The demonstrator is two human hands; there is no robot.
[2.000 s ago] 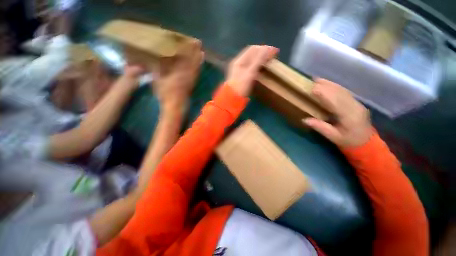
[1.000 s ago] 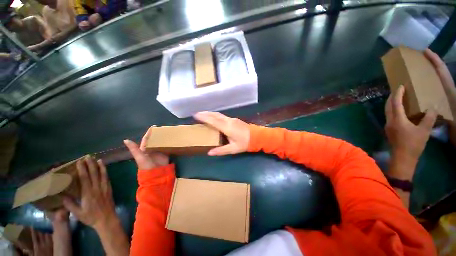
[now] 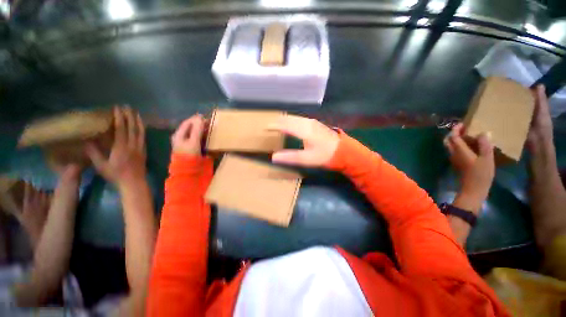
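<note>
A closed brown mailer box [image 3: 244, 131] is held between my two hands near the bench's far edge. My left hand [image 3: 190, 135] is at its left end, fingers curled against the side. My right hand [image 3: 308, 142] is on its right end, thumb and fingers spread over the corner. A second closed mailer box [image 3: 254, 189] lies flat and turned at a slant on the green bench, just nearer to me. The first box hides part of its far edge or touches it; I cannot tell which.
A white tray [image 3: 270, 84] on the dark belt holds greyish wrapped items and a narrow brown box [image 3: 273, 44]. On the left, a person's hands hold an open brown carton [image 3: 68, 131]. On the right, another person's hands hold a brown box [image 3: 501, 116]. White material [image 3: 506, 64] lies behind it.
The held box has moved right and away from me, and its broad top now shows. The lying box has turned to a slant. The view has shifted, with the tray higher in the picture.
</note>
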